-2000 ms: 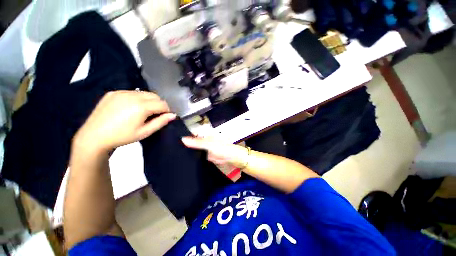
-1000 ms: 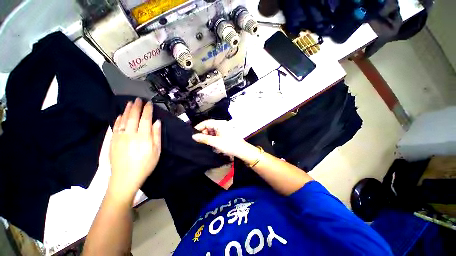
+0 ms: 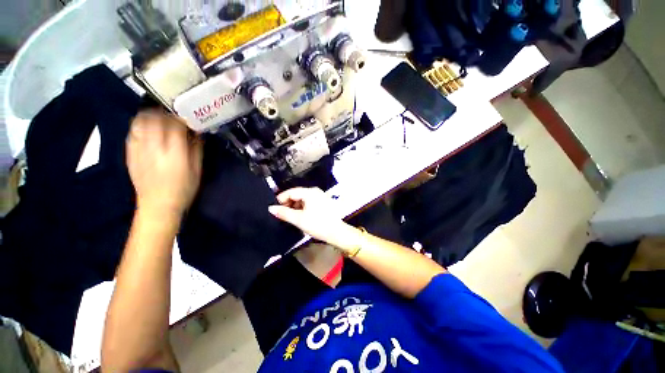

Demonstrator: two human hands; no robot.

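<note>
A black garment piece [image 3: 226, 218] lies over the front of the white table, against the needle area of the off-white overlock machine [image 3: 211, 98]. My left hand [image 3: 164, 156], slightly blurred, lies on the cloth left of the machine head; its fingertips are unclear and I cannot tell whether it grips. My right hand [image 3: 310, 211] pinches the cloth edge between thumb and fingers just in front of the presser foot area [image 3: 281, 156]. More black cloth [image 3: 58, 197] spreads over the table on the left.
A phone [image 3: 418, 95] and brass-coloured bobbins [image 3: 442, 76] lie right of the machine. A dark bundle with blue-ended items [image 3: 467, 33] is at the table's far right. A ragged dark stack [image 3: 467, 197] hangs below the table edge [image 3: 437, 156]. A round black object [image 3: 547, 302] is at lower right.
My left hand has moved forward and left, towards the machine head. The black cloth is spread flatter before the machine. My right hand still pinches the edge near the same place.
</note>
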